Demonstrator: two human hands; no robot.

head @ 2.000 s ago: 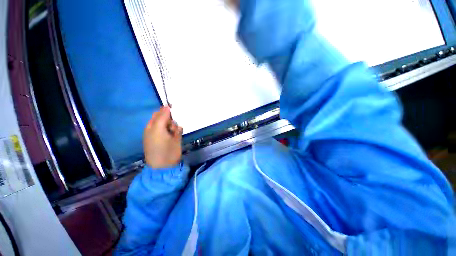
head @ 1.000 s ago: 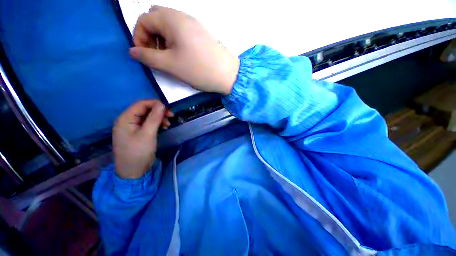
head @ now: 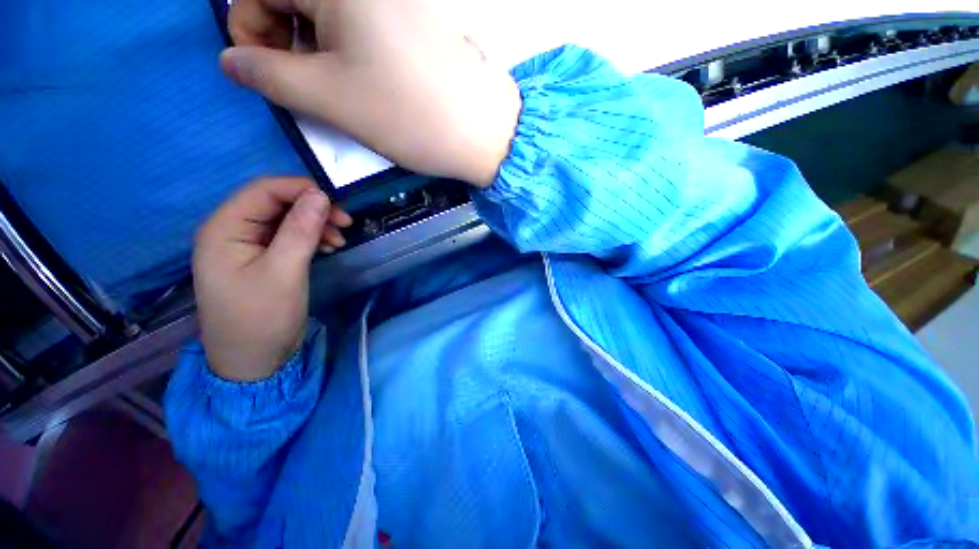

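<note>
A large white panel [head: 633,27] with a thin black rim lies in front of me, cut off by the top edge. My left hand [head: 258,268] is at the panel's near left corner, thumb and fingertips pinched together there. Whether a strip is between them cannot be told. My right hand [head: 376,80] reaches across the panel to its left edge, with thumb and fingers at the black rim near the top of the view. Its fingertips are partly cut off, and what they hold is hidden.
A blue cloth cover [head: 118,129] lies left of the panel. Shiny rollers [head: 43,279] are at the far left. A metal side rail [head: 816,97] with small dark fittings runs along the panel's near side. Brown cartons [head: 912,268] are at the right.
My right hand came from far over the panel to its left edge, then the two hands stayed near the corner. The view has shifted, so the panel sits higher in it.
</note>
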